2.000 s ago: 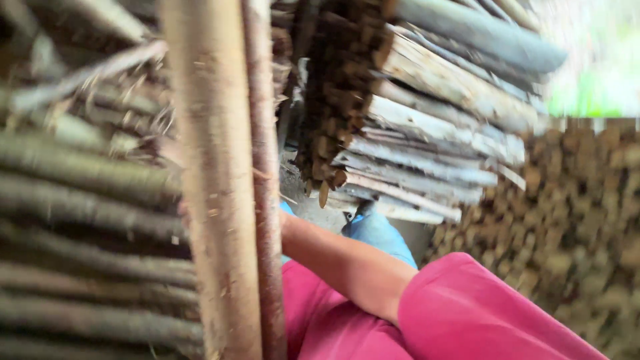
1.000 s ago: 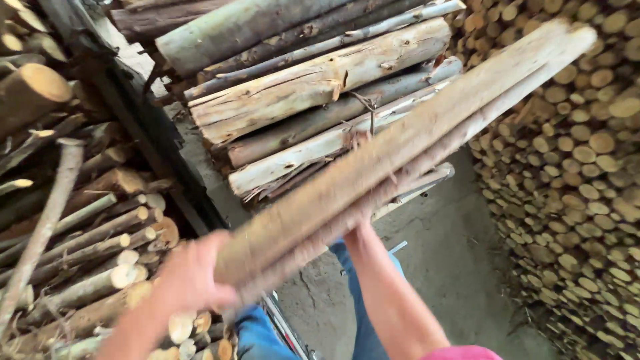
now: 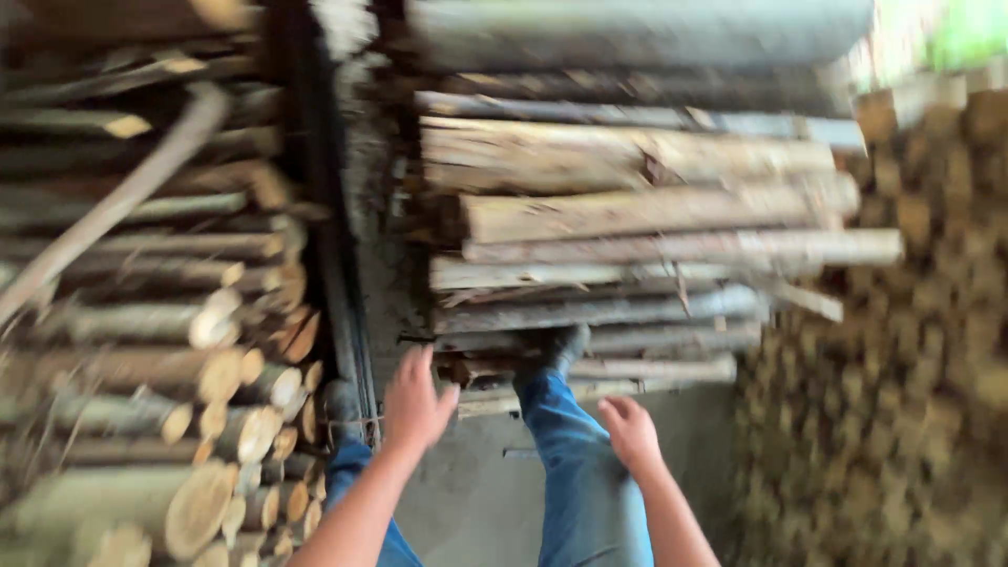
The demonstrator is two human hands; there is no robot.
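Note:
My left hand (image 3: 417, 405) holds nothing, its fingers apart, just below the left end of a pile of wooden logs. Over my jeans-clad right knee is my right hand (image 3: 630, 429), also holding nothing, its fingers loosely bent and partly blurred. In front of both hands the logs lie crosswise on one another. Near the middle of this pile rest a thick peeled log (image 3: 654, 211) and a thinner pole (image 3: 693, 247), one just below the other. A split, light-coloured log (image 3: 551, 153) lies above them, and a large grey log (image 3: 638, 31) tops the view.
Stacked round logs (image 3: 197, 496) with cut ends fill the left side, a bent branch (image 3: 118, 205) lying across them. A dark metal rail (image 3: 335, 236) runs beside that stack. Another wall of stacked wood (image 3: 882, 409) stands at right. Concrete floor (image 3: 472, 480) shows between my legs.
One second ago both hands held two long poles slanting across the view; now the hands are off them and two similar poles lie on the pile ahead. The view has turned.

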